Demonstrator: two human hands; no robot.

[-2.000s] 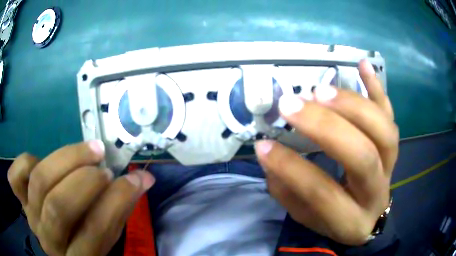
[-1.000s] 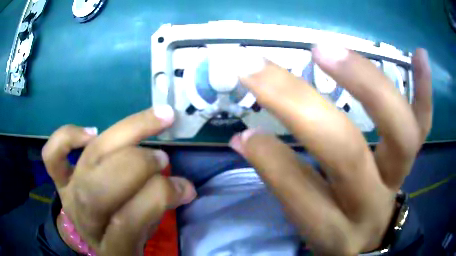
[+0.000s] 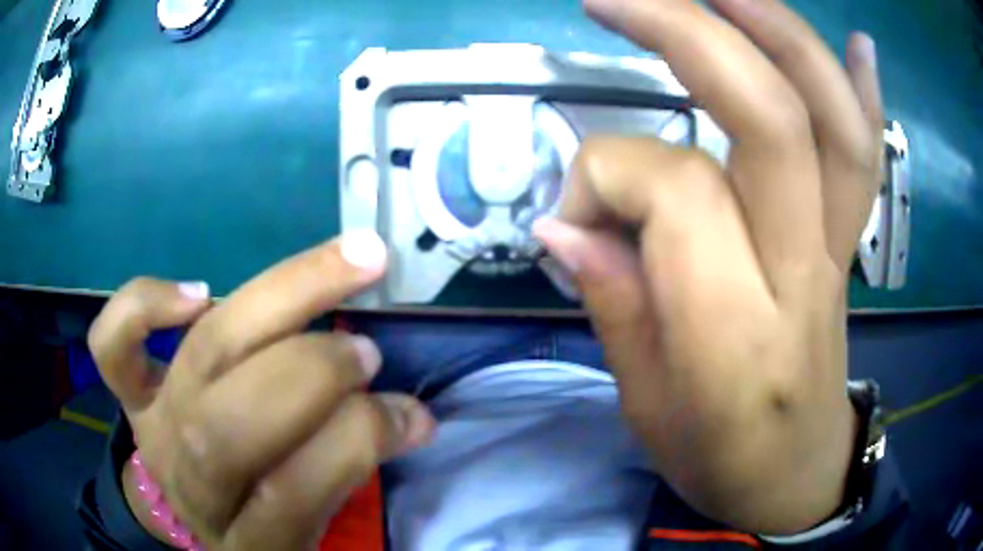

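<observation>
A silver metal housing (image 3: pixel 369 205) lies flat on the green surface near its front edge. Its left round disc (image 3: pixel 460 178), blue and white in a pale ring, shows under a pale tongue (image 3: pixel 502 151). My left hand (image 3: pixel 259 398) rests its index fingertip on the housing's lower left corner; its other fingers are curled, and a thin dark line shows near its thumb. My right hand (image 3: pixel 717 291) covers the housing's middle and part of its right. Its thumb and index finger meet at the left disc's lower right edge. Any small part between them is hidden.
The green surface (image 3: pixel 216 140) has a front edge just below the housing. A narrow silver metal part (image 3: pixel 43 118) lies at the far left. A loose round disc (image 3: pixel 185 13) is cut off by the top edge.
My right thumb and index finger have closed together at the left disc. The housing has shifted slightly right. My left hand has barely moved.
</observation>
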